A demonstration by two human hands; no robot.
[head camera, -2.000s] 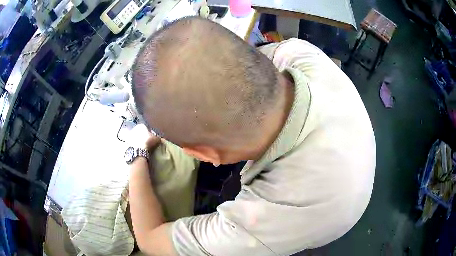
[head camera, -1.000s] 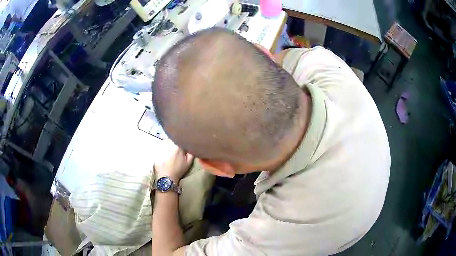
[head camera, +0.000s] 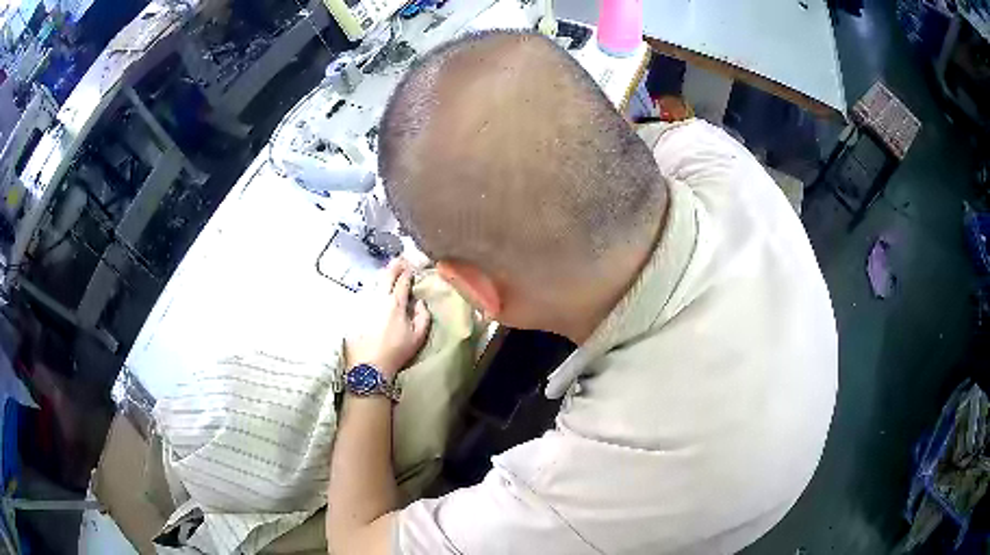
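Observation:
Neither my left hand nor my right hand shows. A seated person in a pale polo shirt (head camera: 673, 390) fills the middle and right, with the head (head camera: 521, 163) hiding part of the work. This person's left hand (head camera: 391, 323), wearing a wristwatch, rests on olive-khaki cloth (head camera: 434, 379), fingertips near the machine's needle area (head camera: 380, 243). The person's right hand is hidden. Striped cream lining (head camera: 255, 434) lies bunched at the table's near left end. A thin dark wire frame (head camera: 334, 260) lies on the white table beside the needle area.
The white table (head camera: 217, 293) runs up beside the pale sewing machine (head camera: 315, 152). A pink object (head camera: 620, 26) stands at the far end. A wooden-topped stool (head camera: 888, 117) and a purple scrap (head camera: 880, 268) are on the right floor. Other work tables are at the left.
The view has shifted, moving the scene rightward. The person's left hand has moved closer to the needle area, fingers flatter on the cloth. The wire frame and metal machine parts show more clearly.

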